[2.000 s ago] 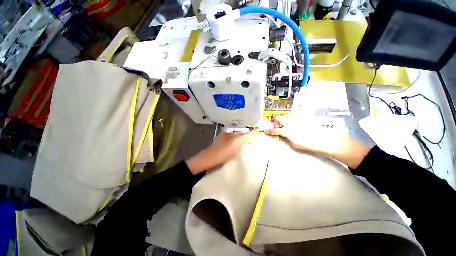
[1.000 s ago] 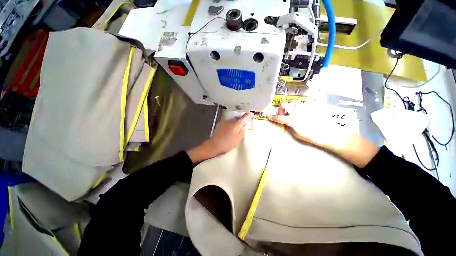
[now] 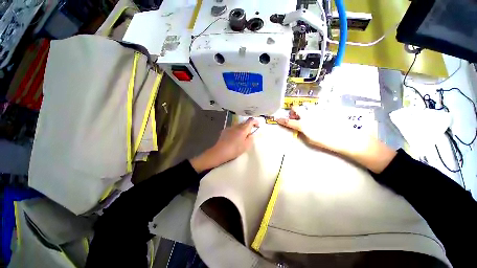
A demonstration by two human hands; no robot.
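A beige bag body (image 3: pixel 334 201) lies in front of me, its far edge under the head of the white sewing machine (image 3: pixel 238 57). Its wide dark mouth opens towards me, and a yellow strip (image 3: pixel 269 212) runs along a seam. My left hand (image 3: pixel 230 145) grips the bag's far edge just left of the needle area. My right hand (image 3: pixel 324 141) holds the edge on the right, fingers close to a small yellow piece (image 3: pixel 271 122) under the head. Bright glare hides some detail of the fingertips and the needle.
Stacked beige pieces (image 3: pixel 81 120) with yellow edges stand at left, more pieces (image 3: pixel 49 235) lower left. A white marked sheet (image 3: pixel 355 118) lies right of the needle. A blue hose (image 3: pixel 341 34) curves beside the head. A black screen (image 3: pixel 442 26) and dark cables (image 3: pixel 439 104) are at right.
The view has tilted down and moved closer to the machine since two seconds ago. My left hand has shifted slightly left from the needle area. My right hand stays close to it.
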